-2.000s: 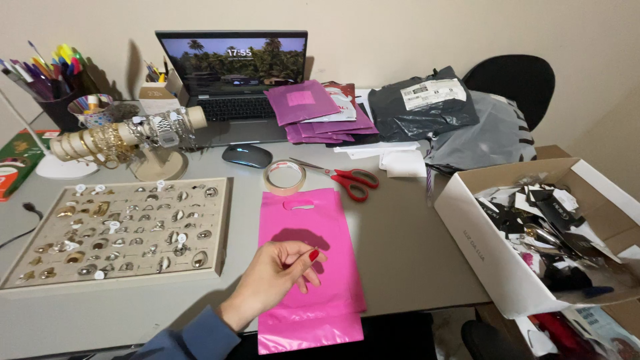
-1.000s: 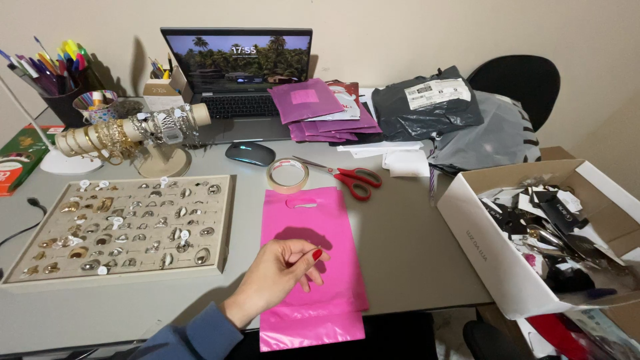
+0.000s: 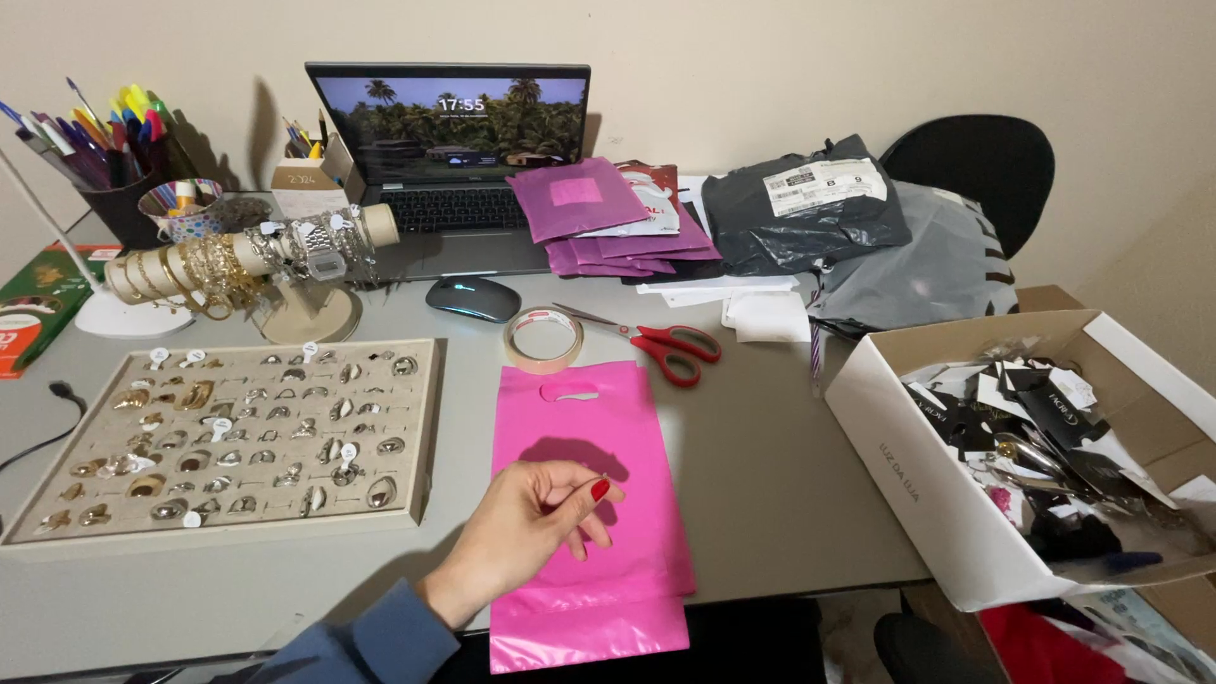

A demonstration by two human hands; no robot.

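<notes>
My left hand [image 3: 522, 527], in a blue sleeve, reaches in from the lower left above a pink plastic bag [image 3: 589, 427] with a cut-out handle. Its thumb, with a red nail, meets the index finger, and the other fingers curl loosely. A tiny speck shows at the fingertips; whether it is a held object I cannot tell. My right hand is out of view. Just beyond the bag lie a roll of tape [image 3: 542, 359] and red-handled scissors [image 3: 676, 350], partly open. Left of the bag is a tray of rings [image 3: 427, 427].
A bracelet stand [image 3: 318, 318] with bracelets, a mouse [image 3: 473, 298] and a laptop [image 3: 446, 128] stand behind. Purple mailer packets [image 3: 575, 204] and a dark plastic parcel [image 3: 779, 233] lie at the back. At the right, a white cardboard box [image 3: 936, 484] holds jewelry cards. Pens fill a dark cup [image 3: 123, 204].
</notes>
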